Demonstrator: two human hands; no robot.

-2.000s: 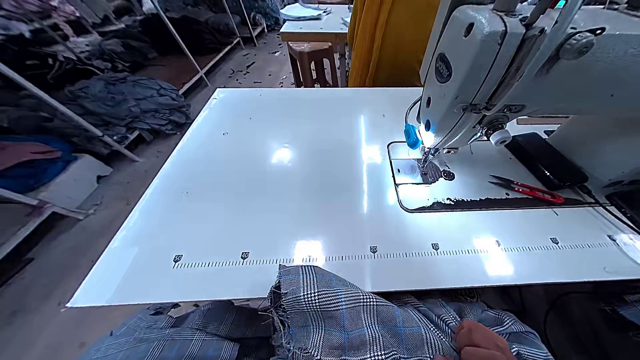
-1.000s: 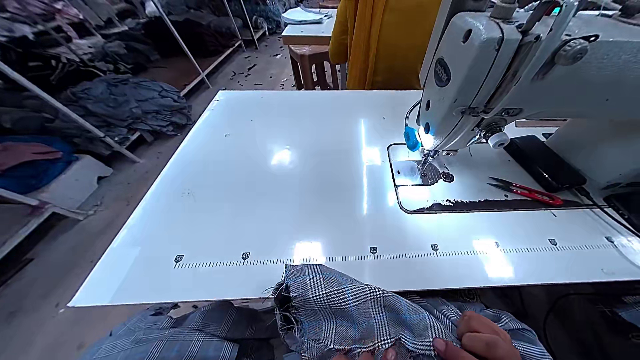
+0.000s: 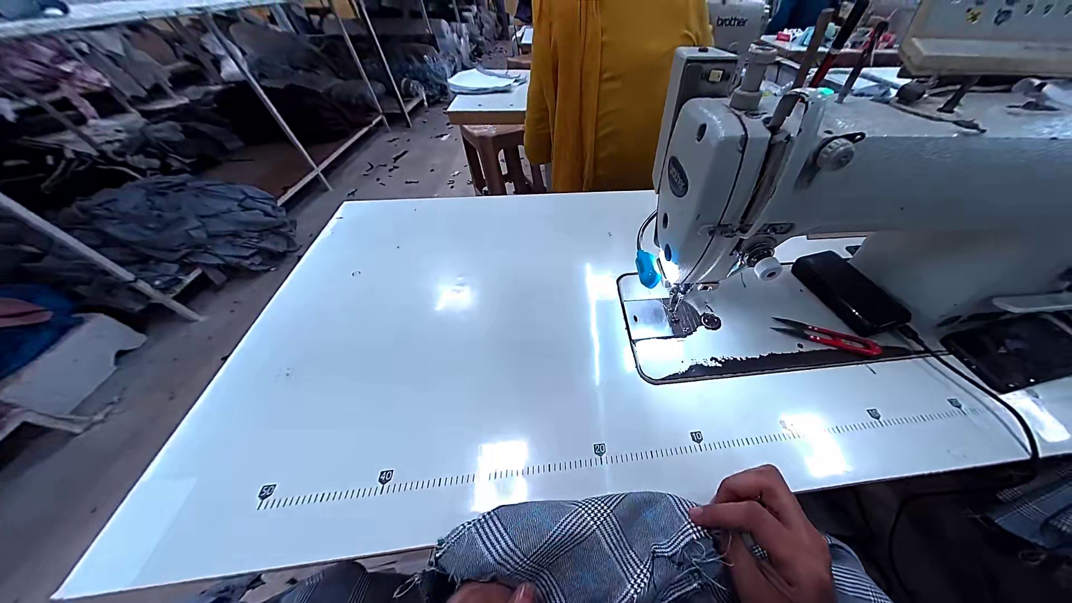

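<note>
A grey plaid cloth piece (image 3: 578, 540) with frayed edges lies over the front edge of the white sewing table (image 3: 402, 352). My right hand (image 3: 775, 536) pinches its right part between thumb and fingers, near some loose threads. At the bottom edge of the view, my left hand (image 3: 494, 593) shows only in part, against the lower side of the cloth; its grip is hidden. Beyond the hands stands an industrial sewing machine (image 3: 720, 193), its lamp lit over the needle and presser foot (image 3: 682, 314). No cloth lies under the foot.
Red-handled thread snips (image 3: 837, 339) and a black power bank (image 3: 850, 293) with a cable lie on the machine bed. A dark phone (image 3: 1017, 347) rests at the right. A person in yellow clothing (image 3: 620, 92) is behind the table. Racks of dark garments (image 3: 184, 222) stand left.
My right hand has risen to the table's front edge with the cloth in its fingers. More of the cloth now lies over the edge. The person in yellow has moved left.
</note>
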